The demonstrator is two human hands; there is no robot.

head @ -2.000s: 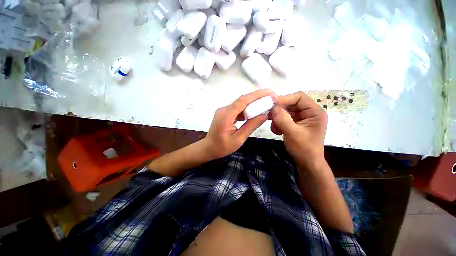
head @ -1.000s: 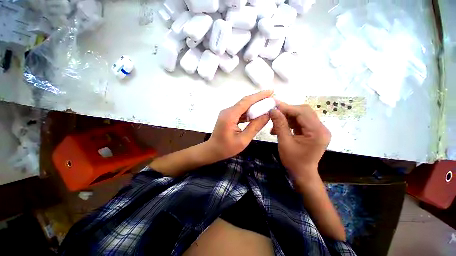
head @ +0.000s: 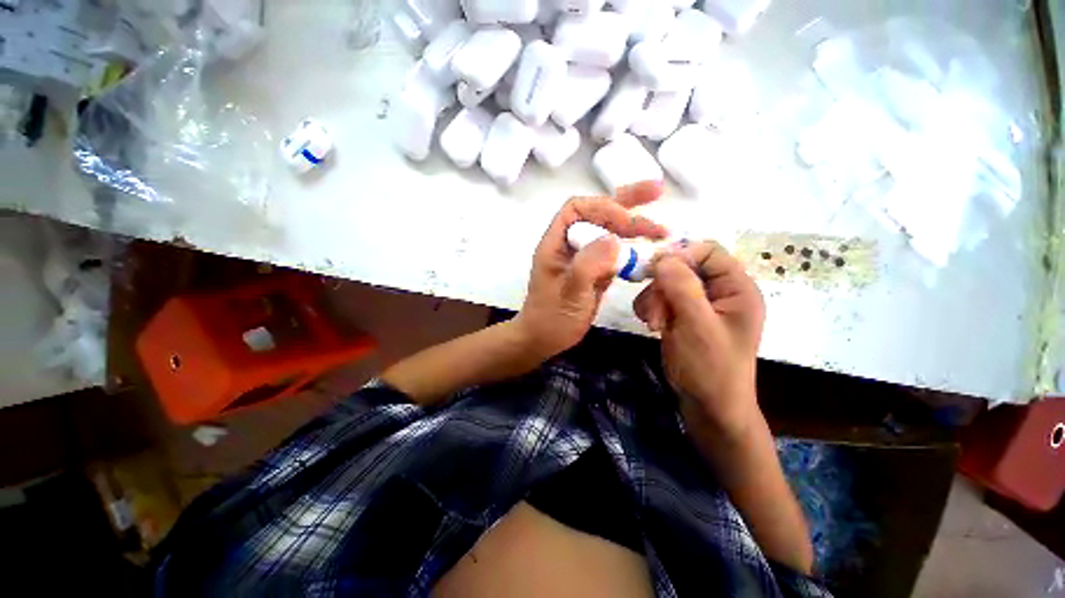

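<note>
A small glossy white case [head: 591, 237] with a bright blue band [head: 631, 263] is held in front of me over the table's near edge. My left hand [head: 572, 275] grips the case between thumb and fingers, with one finger raised. My right hand [head: 707, 304] has its thumb and fingertips pinched at the case's blue-marked end. Whether the right fingertips hold the case itself or a small piece at it is too small to tell. Many white cases [head: 508, 148] lie piled beyond my hands. One blue-marked case [head: 306, 146] lies apart at the left.
Translucent film pieces [head: 923, 140] are spread at the right. A yellowish strip with small dark dots [head: 806, 257] lies right of my right hand. A crumpled clear plastic bag [head: 164, 134] lies at the left. Orange-red stools [head: 228, 350] stand below the table. A box [head: 841, 502] holds bluish material.
The held case has turned, and a blue band now shows on it. My left hand's fingers have shifted and one has lifted. The view has shifted slightly.
</note>
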